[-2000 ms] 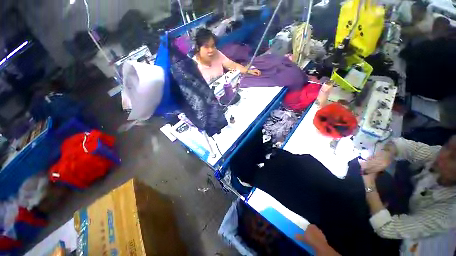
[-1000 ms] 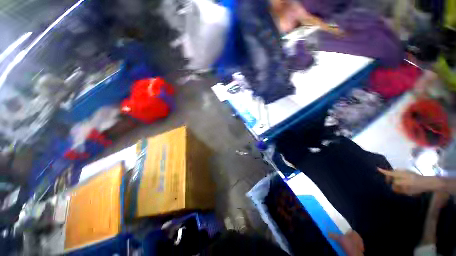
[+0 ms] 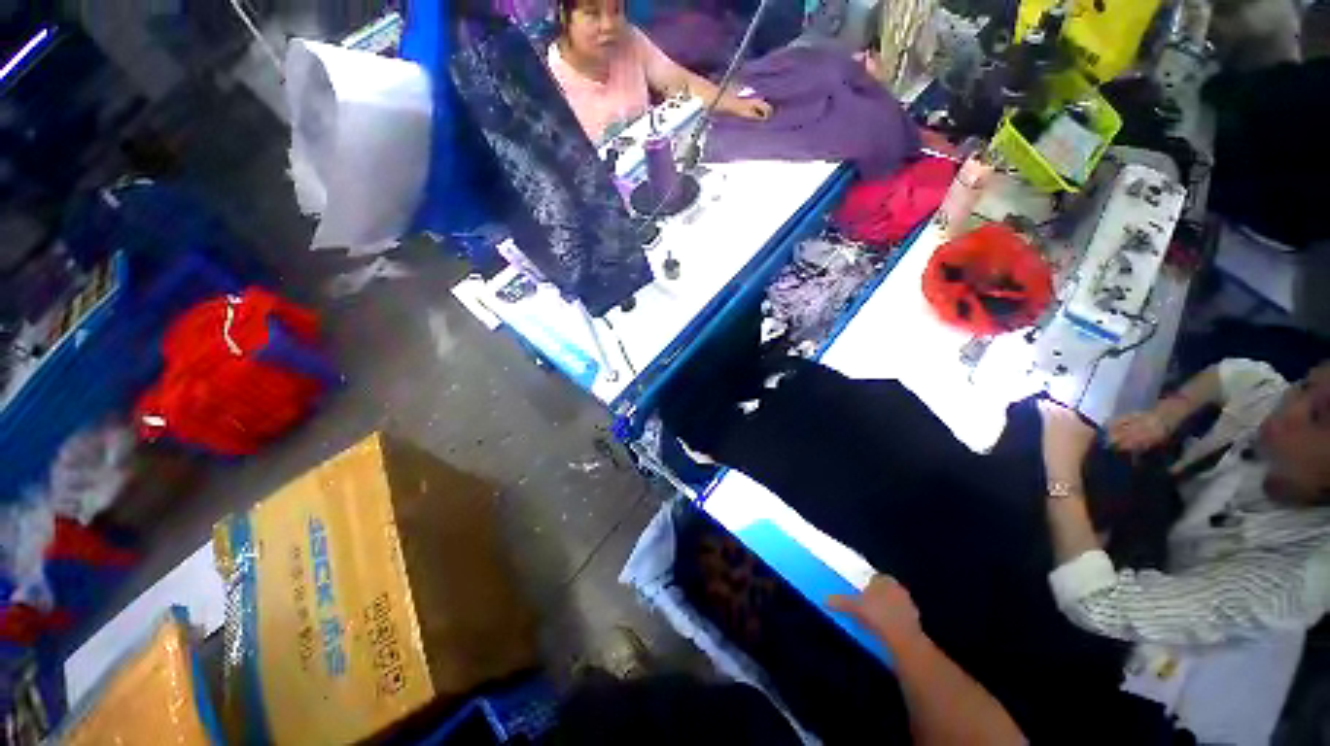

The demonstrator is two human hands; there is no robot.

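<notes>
My right hand (image 3: 883,612) rests on the blue-edged front of a white sewing table (image 3: 788,542), its forearm coming from the bottom edge. It holds nothing that I can see; thumb and fingers look apart. Beside it a large heap of black garment pieces (image 3: 875,481) covers the table and hangs over the side. A seated person in a striped shirt has both hands (image 3: 1072,437) on the black cloth near a white sewing machine (image 3: 1130,248). My left hand is not in view.
A JACK carton (image 3: 328,598) stands at lower left, by a grey aisle (image 3: 481,423). A lined bin (image 3: 686,583) is below the table end. Red pieces (image 3: 241,372) lie left. A pink-shirted person (image 3: 605,80) sits beyond, near purple cloth (image 3: 817,110). A round red tray (image 3: 988,277) sits near the machine.
The view swung left and back, and is sharper now. My right hand shows more fully on the table edge. The striped-shirt person's hand, outstretched over the black cloth a second ago, is drawn back.
</notes>
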